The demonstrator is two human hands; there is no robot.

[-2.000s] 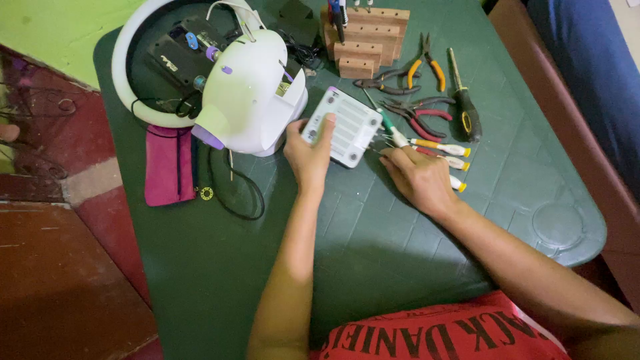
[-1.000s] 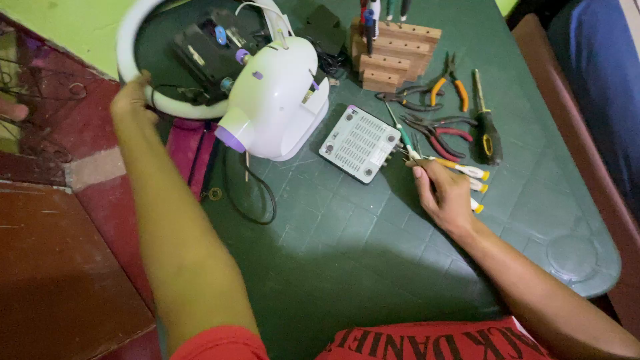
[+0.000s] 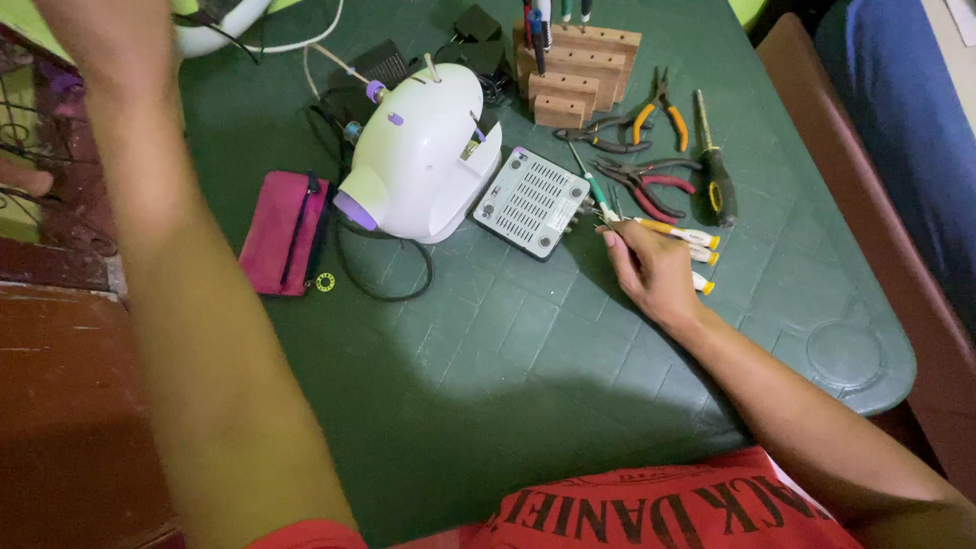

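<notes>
My left hand [image 3: 114, 30] reaches to the top left, blurred and cut off by the frame edge, beside the white ring [image 3: 229, 27] of a lamp; its fingers are out of sight. My right hand [image 3: 648, 263] rests on the green table, its thumb and forefinger pinched around a thin metal tool that I cannot name. Just left of those fingertips lies a small grey vented box [image 3: 531, 200] with metal connectors on its right side. A white mini sewing machine [image 3: 415, 152] with purple parts stands left of the box. Yellow-ended screwdrivers [image 3: 686, 232] lie partly under my right hand.
A wooden tool block [image 3: 583, 65] holds upright tools at the back. Orange-handled pliers [image 3: 662, 114], red-handled pliers [image 3: 648, 183] and a large screwdriver [image 3: 713, 168] lie at right. A pink zip pouch [image 3: 282, 232], black cables [image 3: 427, 282] and adapters [image 3: 476, 46] are at left and back.
My left hand has let go of the grey box and moved to the ring lamp, then farther up and left. The ring has shifted away from the sewing machine, uncovering the pink pouch.
</notes>
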